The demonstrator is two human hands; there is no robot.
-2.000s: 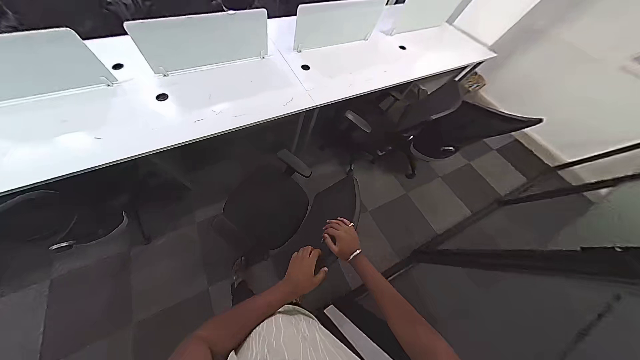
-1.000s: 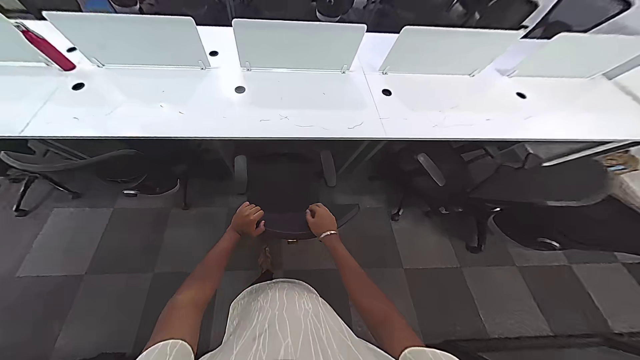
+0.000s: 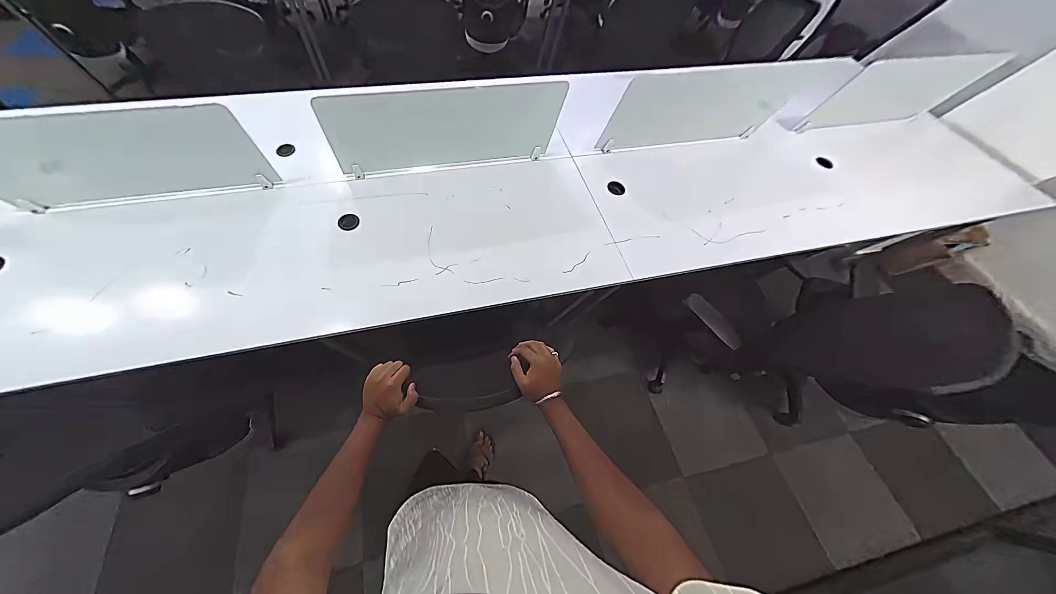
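Note:
Both hands grip the top edge of a black office chair's backrest (image 3: 466, 381), just under the front edge of a long white desk (image 3: 495, 239). My left hand (image 3: 388, 390) is curled round the backrest's left end. Round its right end is my right hand (image 3: 536, 370), with a ring on a finger and a pale bracelet at the wrist. The chair's seat and base are hidden in the dark below the desk.
Another black office chair (image 3: 899, 338) stands at the right, near a wall. A dark chair (image 3: 165, 437) is at the left. Frosted divider panels (image 3: 445, 124) line the desk, which has round black cable grommets (image 3: 349, 222). Grey carpet tiles (image 3: 726, 421) cover the floor.
Two seconds ago my hands were close together on the chair's backrest; now they are apart at its two ends. The chair has moved in under the desk. The view has swung.

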